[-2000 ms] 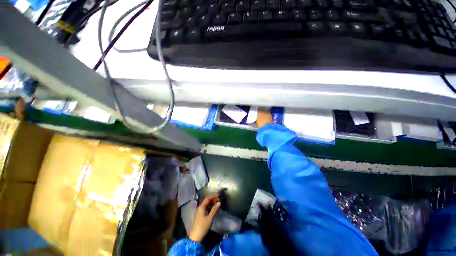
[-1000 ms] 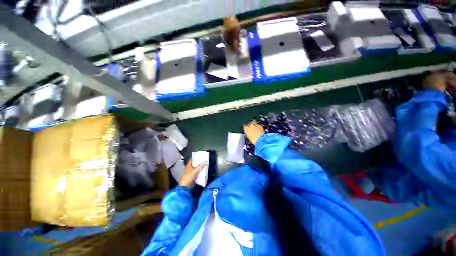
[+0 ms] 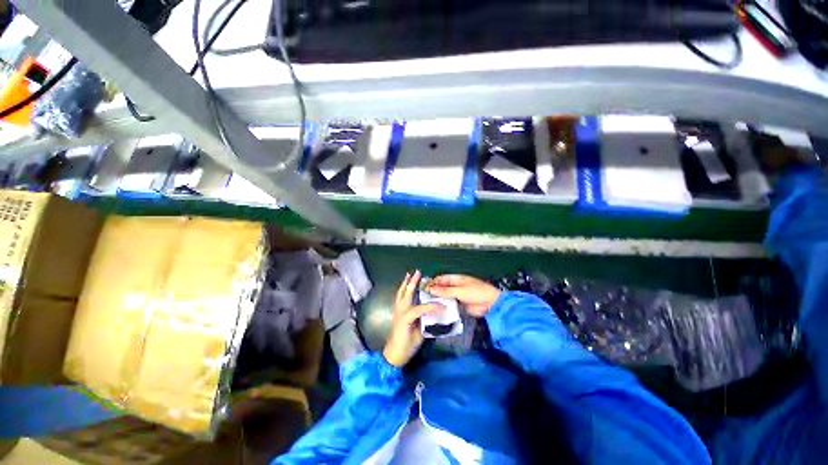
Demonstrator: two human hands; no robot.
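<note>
My left hand holds a small white packet from its left side, above the dark green bench. My right hand is at the packet's top edge, with its fingers touching it. A dark patch shows on the packet's lower part. More white packets lie fanned on the bench and in the carton to the left. A glittering heap of tiny dark pieces lies to the right of my right hand.
Open blue and white boxes stand in a row on the green belt ahead. A grey post and white shelf cross above. A brown carton is at left. A clear bagged stack and another person's blue sleeve are at right.
My hands have come together on a white packet; my right hand has left the edge of the glittering heap. The view has shifted, showing more of the shelf. The neighbour's arm now reaches toward the belt.
</note>
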